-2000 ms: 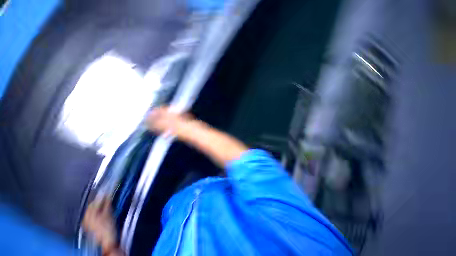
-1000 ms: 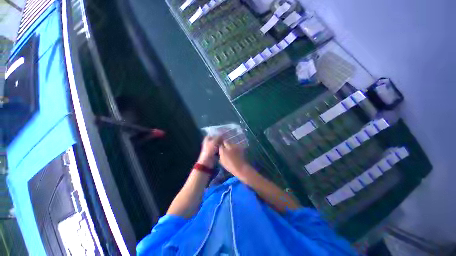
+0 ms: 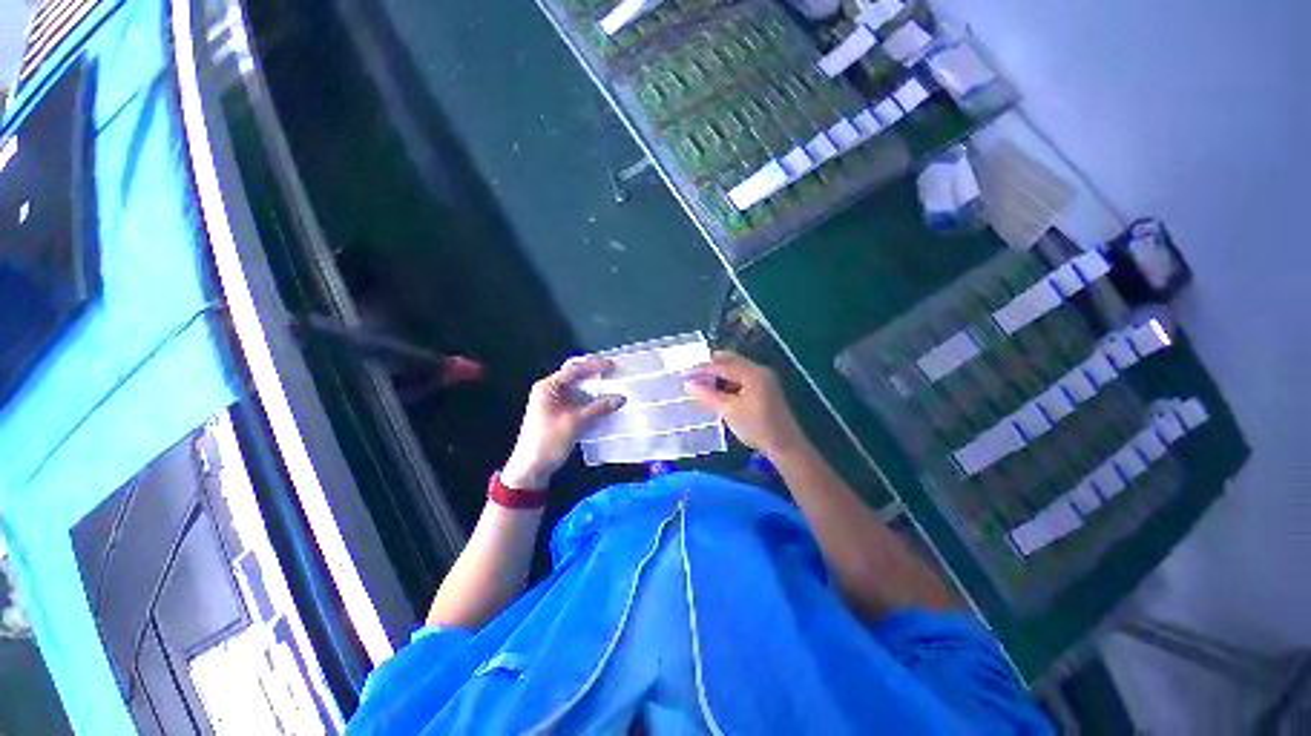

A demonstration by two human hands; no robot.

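Note:
A hand-size pale backing sheet (image 3: pixel 654 417) with rectangular strips is held flat in front of my body. My left hand (image 3: pixel 564 417) grips its left edge, thumb on top; a red band is on that wrist. My right hand (image 3: pixel 748 403) holds its upper right part, with thumb and fingertips on the sheet. Whether a small piece is at the right fingertips cannot be told.
A dark green side table (image 3: pixel 820 288) at the right bears board trays (image 3: pixel 1071 417) with green boards and white cables. At the left is the conveyor's metal edge (image 3: pixel 273 367), with black modules (image 3: pixel 166 561) on blue mats (image 3: pixel 144 360). A red-tipped bar (image 3: pixel 463 370) juts out between.
The hands were close together at the sheet's near edge. They have moved apart to its two sides, and the sheet now shows broad and flat. The view has swung from the conveyor towards the side table.

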